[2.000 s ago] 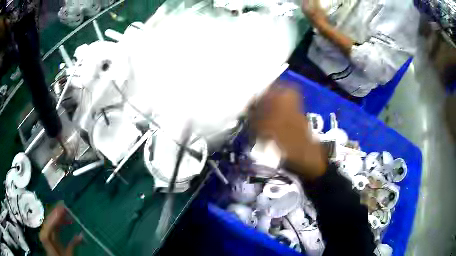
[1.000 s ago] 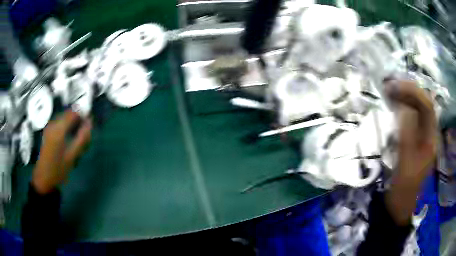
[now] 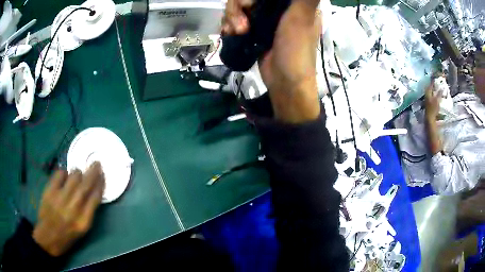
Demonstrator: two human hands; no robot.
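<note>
A white round cover point(image 3: 113, 154) lies on the green mat at the left front. My left hand point(image 3: 72, 204) is over its lower left part, with the fingertips on it; what the fingers grip is hard to tell. My right hand point(image 3: 290, 64) is wrapped around the thick black electric screwdriver point(image 3: 243, 50) at the top middle, beside the silver-grey screw feeder point(image 3: 189, 50). The screwdriver's tip is not clearly visible. White housings lie behind and right of my right hand.
More round covers point(image 3: 98, 18) with black wires lie at the upper left. White housings point(image 3: 351, 32) crowd the bench at the right. A blue bin point(image 3: 408, 212) of white parts stands at the lower right. A co-worker in a light smock point(image 3: 457, 138) is at the right edge.
The view has shifted. My left hand has come to a round cover now lying apart from the pile. My right hand has moved from the housings to the screwdriver and taken hold of it.
</note>
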